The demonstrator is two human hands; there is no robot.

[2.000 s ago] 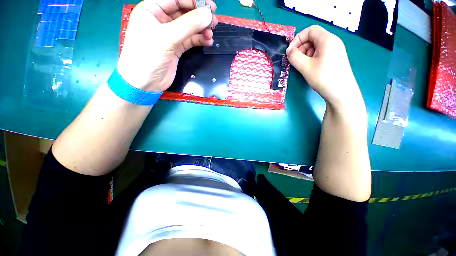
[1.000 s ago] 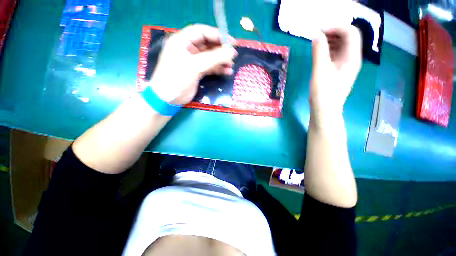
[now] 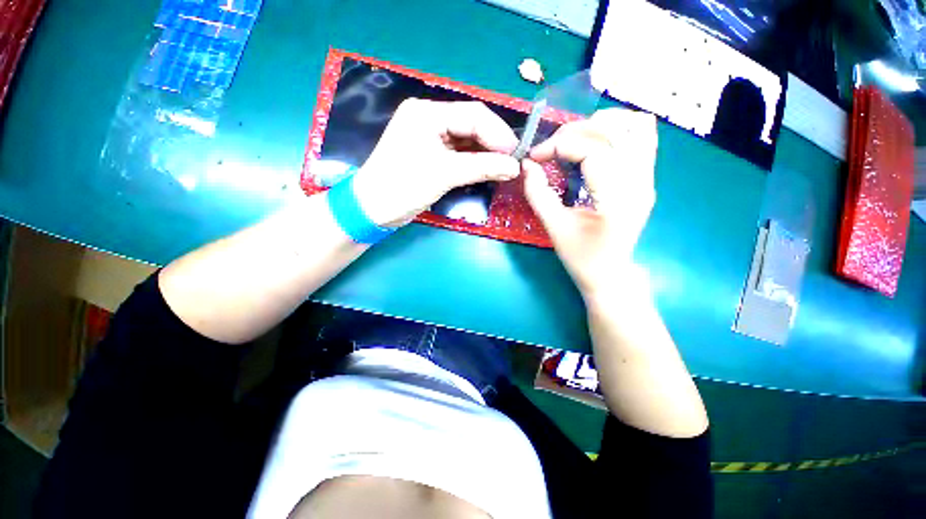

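Observation:
A narrow pale grey strip point(image 3: 530, 130) with a clear film beside it is pinched between the fingertips of both hands. My left hand point(image 3: 442, 157), with a blue band on the wrist, grips its lower end. My right hand point(image 3: 601, 182) meets it there, thumb and finger closed on the same end. Below the hands a glossy black circuit board point(image 3: 381, 106) lies on a red bubble bag point(image 3: 323, 122). The hands hide the board's middle and much of its right end. A small whitish round part point(image 3: 530, 70) lies just behind the bag.
Blue squares on a clear sheet point(image 3: 200, 48) lie at left. A white backing sheet with a black arch point(image 3: 675, 76) lies behind at right. Grey pad sheets point(image 3: 767, 289) and stacked red bubble bags point(image 3: 876, 188) are at right. Floor cartons stand under the bench edge, one at left point(image 3: 41, 345).
My right hand has left the board's right end, lifted, and come over to meet my left hand at the strip. A clear film now shows beside the strip. The view has shifted slightly.

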